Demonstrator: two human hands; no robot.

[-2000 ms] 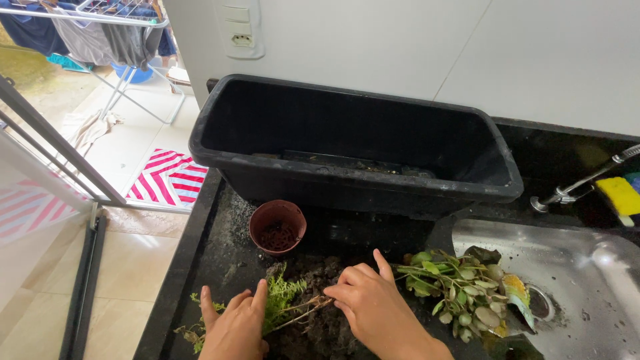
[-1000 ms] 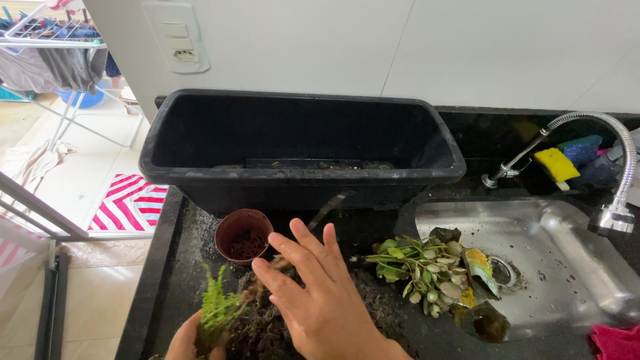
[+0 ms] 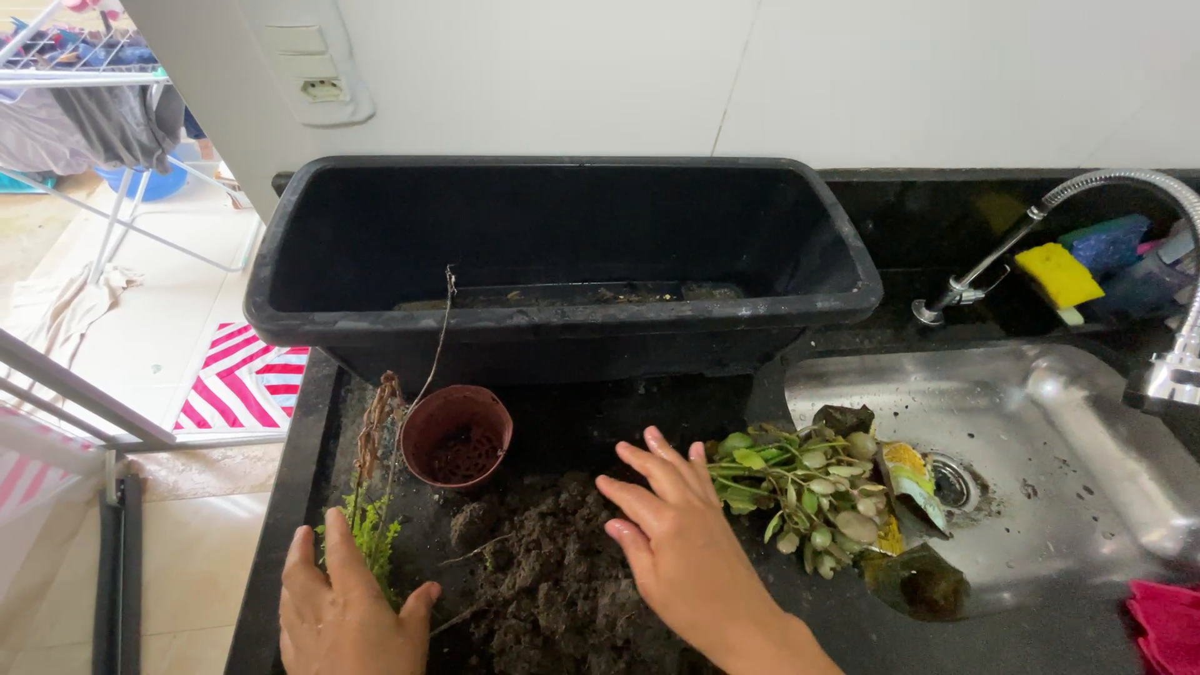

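My left hand, fingers spread, is beside a green leafy sprig with dried brown stems at the left of the dark stone counter; whether it touches the sprig is unclear. My right hand is spread at the right edge of a heap of dark soil, holding nothing. A small reddish-brown plastic pot, with some soil inside, is tilted behind the heap. Beyond it stands a long black planter box with bits of debris on its floor. A bunch of round-leaved cuttings lies right of my right hand.
To the right is a steel sink with soil specks around its drain, and a flexible-hose faucet. A yellow sponge is behind it. A pink cloth lies at the lower right. A tiled wall stands behind the planter; a doorway opens left.
My hands have moved apart. The green sprig, by both hands over the soil earlier, is now left of the heap. My right hand has come away from it.
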